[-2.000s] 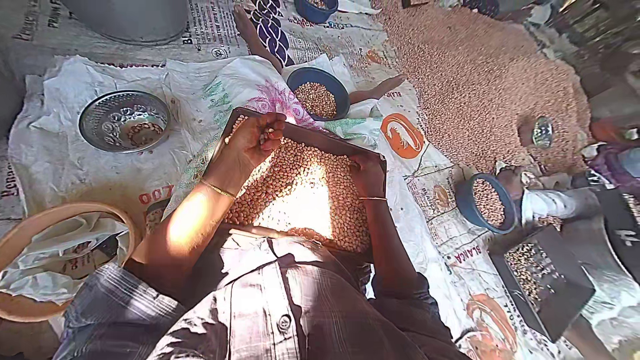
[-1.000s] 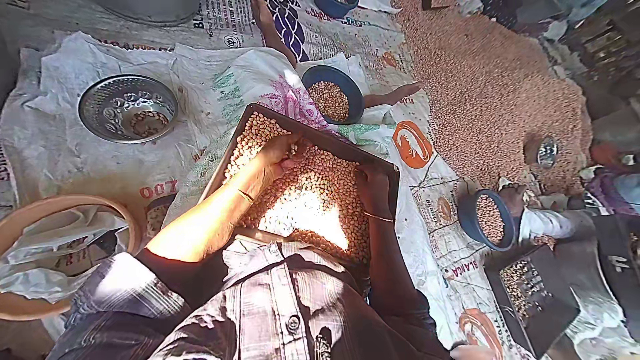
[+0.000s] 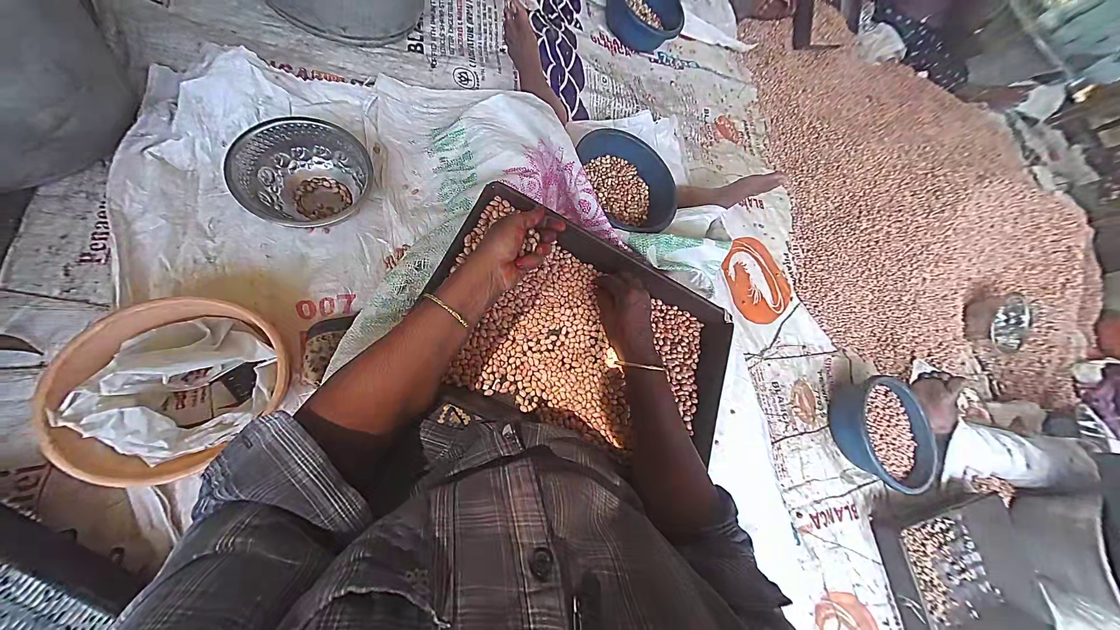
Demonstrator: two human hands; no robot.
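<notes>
A dark rectangular tray (image 3: 717,350) lies across my lap, filled with small pale-brown nuts or beans (image 3: 534,341). Over its upper left part is my left hand (image 3: 518,248), its fingers curled around several of the nuts. My right hand (image 3: 623,302) is over the tray's right half, knuckles up and fingers bent down; whether it holds anything is hidden. Just beyond the tray's far edge stands a blue bowl (image 3: 654,162) partly filled with the same kind of nuts.
White woven sacks (image 3: 420,131) cover the floor. Leftward are a perforated metal bowl (image 3: 254,188) and a round orange-brown basin (image 3: 66,376) holding crumpled sacking. A large heap of nuts (image 3: 919,192) spreads at right. Another blue bowl (image 3: 844,429) and another person's hand (image 3: 936,398) are nearer.
My left hand has moved from low among the nuts toward the tray's far edge. My right hand has come off the tray's right rim and moved inward over the nuts.
</notes>
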